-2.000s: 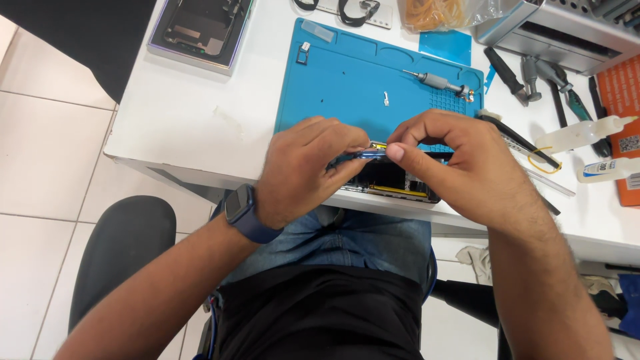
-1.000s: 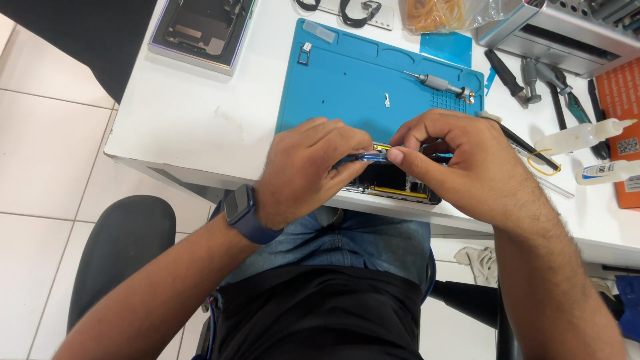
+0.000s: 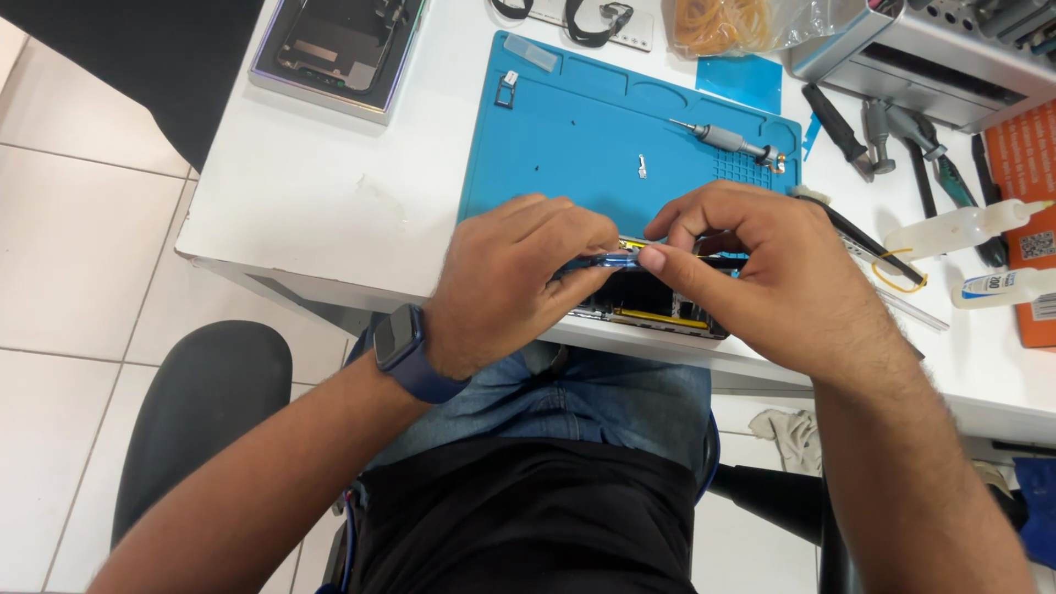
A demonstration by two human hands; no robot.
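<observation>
My left hand (image 3: 528,276) and my right hand (image 3: 747,272) pinch a thin blue-edged part (image 3: 615,260) between them at the mat's near edge. What the part is, I cannot tell. Beneath it lies an opened smartphone body (image 3: 660,318) with a yellow strip along its near side, partly hidden by my fingers. The blue repair mat (image 3: 561,157) extends behind my hands. On it are a grey precision screwdriver (image 3: 726,140), a small metal bracket (image 3: 642,167), a SIM tray (image 3: 505,92) and a clear plastic piece (image 3: 530,52).
A phone screen assembly lies on a box (image 3: 330,49) at the back left. Rubber bands (image 3: 718,25) in a bag and a silver metal unit (image 3: 916,62) stand behind. At the right are pliers (image 3: 957,177), a knife (image 3: 837,128), black tweezers (image 3: 866,239) and plastic bottles (image 3: 949,235).
</observation>
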